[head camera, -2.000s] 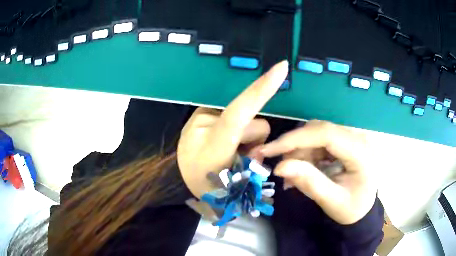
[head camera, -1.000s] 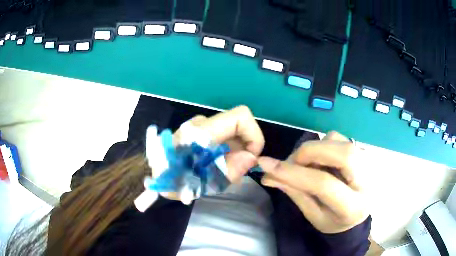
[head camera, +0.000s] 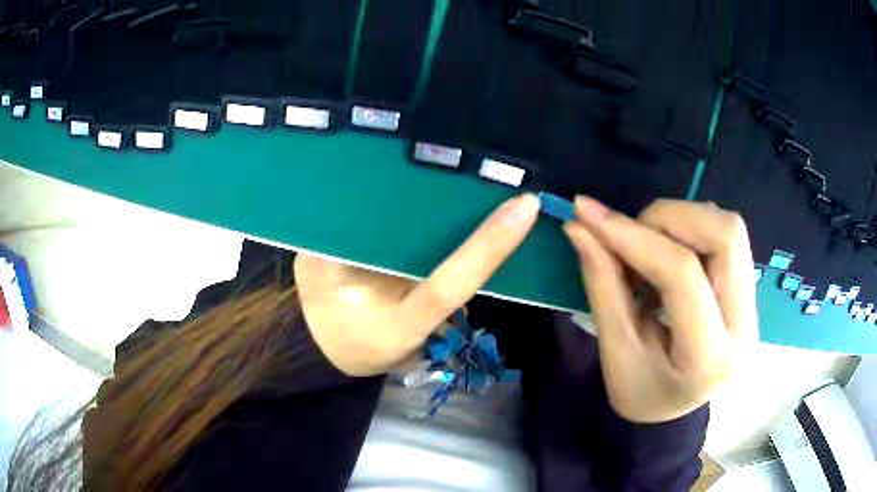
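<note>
A blue film tab (head camera: 556, 206) lies at the near end of a black strap (head camera: 462, 58), at the window of a clasp end. My right hand (head camera: 664, 298) pinches its right end between thumb and index finger. My left hand (head camera: 404, 307) has its index finger extended, the tip touching the tab's left end. A bunch of blue film tabs (head camera: 466, 356) hangs below my left hand; how it is held is hidden. Clasp ends to the left show pale windows, such as this clasp end (head camera: 502, 172). Several at the far right look light blue.
Many black straps lie side by side on the green mat (head camera: 317, 202), with raised bars (head camera: 553, 27) across them farther back. Long brown hair (head camera: 202, 384) hangs at the lower left. Blue and red items (head camera: 14, 288) are at the left edge and a white object (head camera: 832, 437) at the lower right.
Both hands have moved from below the mat's edge up to the clasp row. My left index finger has extended onto the tab. The film bunch now hangs lower and further right.
</note>
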